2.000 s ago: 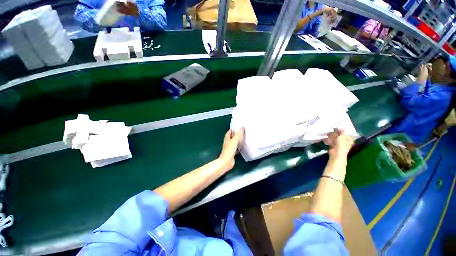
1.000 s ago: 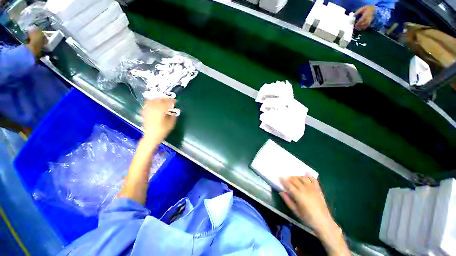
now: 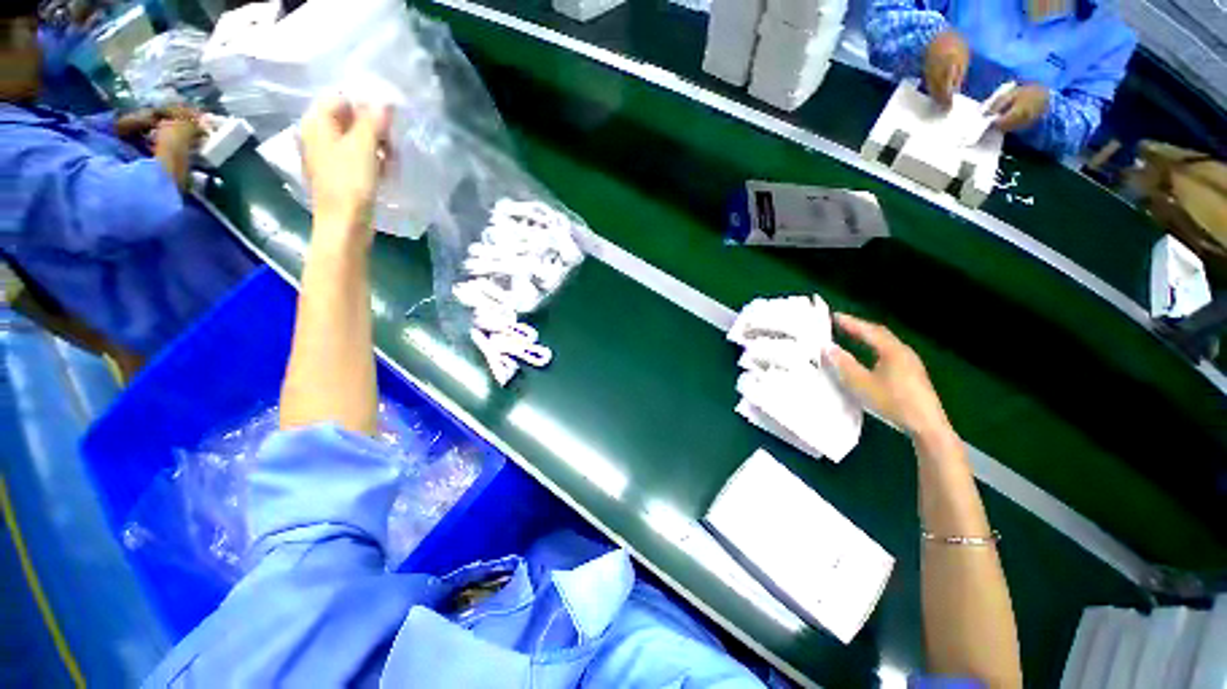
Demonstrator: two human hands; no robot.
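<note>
My left hand (image 3: 347, 148) is raised at upper left, closed on a clear plastic bag (image 3: 451, 115) that hangs down to the white cable bundles (image 3: 518, 263). The bundles lie in a heap partly under the plastic. My right hand (image 3: 881, 377) has its fingers apart at the right side of a fanned pile of folded white paper inserts (image 3: 794, 384); whether it grips one I cannot tell. A white tray (image 3: 801, 538) lies flat in front of me.
A blue bin (image 3: 162, 458) with clear bags is at lower left. White trays (image 3: 1130, 653) stand at lower right. A printed box (image 3: 814, 215) lies on the lower lane. A person (image 3: 94, 202) works at left, another (image 3: 1063, 67) across beside a white fixture (image 3: 935, 141).
My left hand has moved from beside the cables up and left, and now lifts the plastic. My right hand has left the flat tray and moved up to the paper pile.
</note>
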